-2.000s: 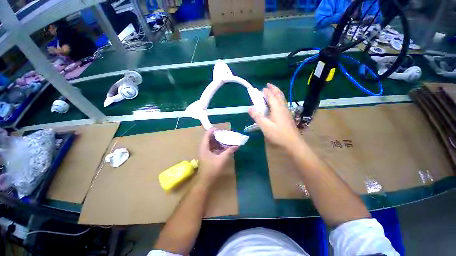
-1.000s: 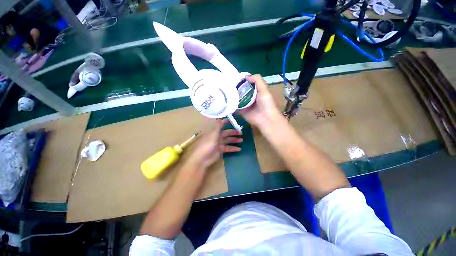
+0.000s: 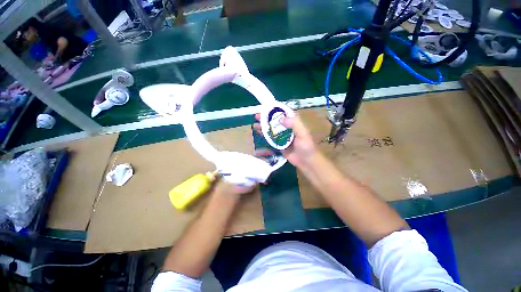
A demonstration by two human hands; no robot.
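Observation:
White cat-ear headphones [image 3: 197,137] are held up over the bench, the two ears pointing up and to the left, pinkish inside the band. My right hand [image 3: 300,145] holds the right ear cup [image 3: 277,126], which is open and shows a green and pale inside. My left hand [image 3: 240,185] is at the lower ear cup [image 3: 245,166], partly hidden behind it, and grips it from below. A yellow glue bottle [image 3: 190,191] lies on the left cardboard sheet [image 3: 143,222], its nozzle end hidden by the cup and hand.
A hanging power screwdriver [image 3: 357,80] with a blue air hose [image 3: 329,74] stands right of my right hand, its metal nose low over the right cardboard sheet [image 3: 445,148]. A crumpled wipe [image 3: 120,174] lies left. More headphones [image 3: 114,96] sit on the conveyor. A person [image 3: 57,43] is far left.
The headphones have turned from a side-on view to show the open band. My left hand, fingers spread below the cup a second ago, now grips the lower cup. The right hand keeps its hold.

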